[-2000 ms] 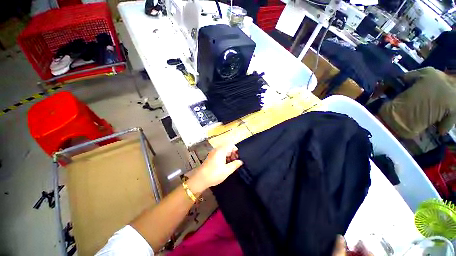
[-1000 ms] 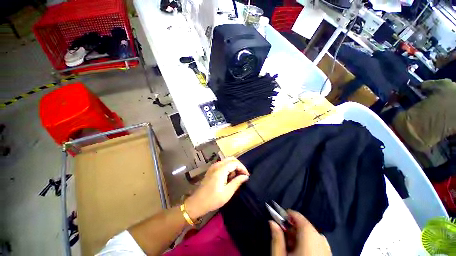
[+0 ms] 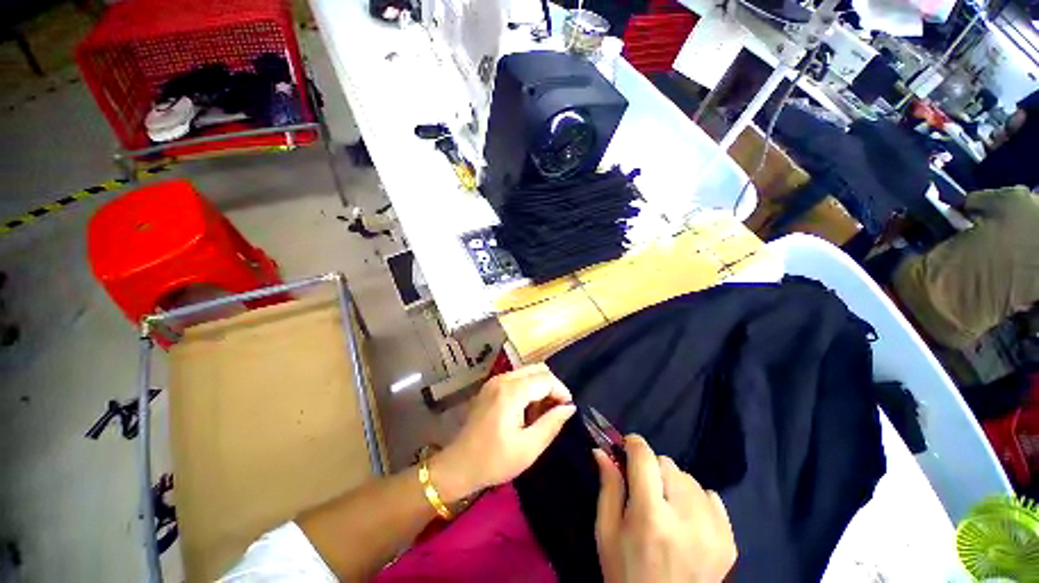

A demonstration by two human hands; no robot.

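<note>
A heap of black garment cloth (image 3: 729, 399) lies over the table edge and hangs down over the magenta cloth (image 3: 484, 541) at my lap. My left hand (image 3: 510, 424) pinches the cloth's left edge between thumb and fingers. My right hand (image 3: 667, 518) holds small thread snips (image 3: 604, 435), their short silvery blades pointing up and left close to my left fingertips, over the cloth edge. Whether the blades touch a thread is too small to tell.
Bundled black strips (image 3: 570, 222) and a black box-shaped unit (image 3: 553, 125) stand behind a cardboard sheet (image 3: 615, 290). A pale blue tub (image 3: 929, 364) and green fan (image 3: 1003, 541) are right. A metal cart (image 3: 268, 433), red stool (image 3: 171, 251) and red crate (image 3: 188, 68) are left. A person sits far right.
My right hand has come in from the bottom edge with the snips and moved up-left to my left hand. My left hand still pinches the cloth edge. The view has shifted slightly.
</note>
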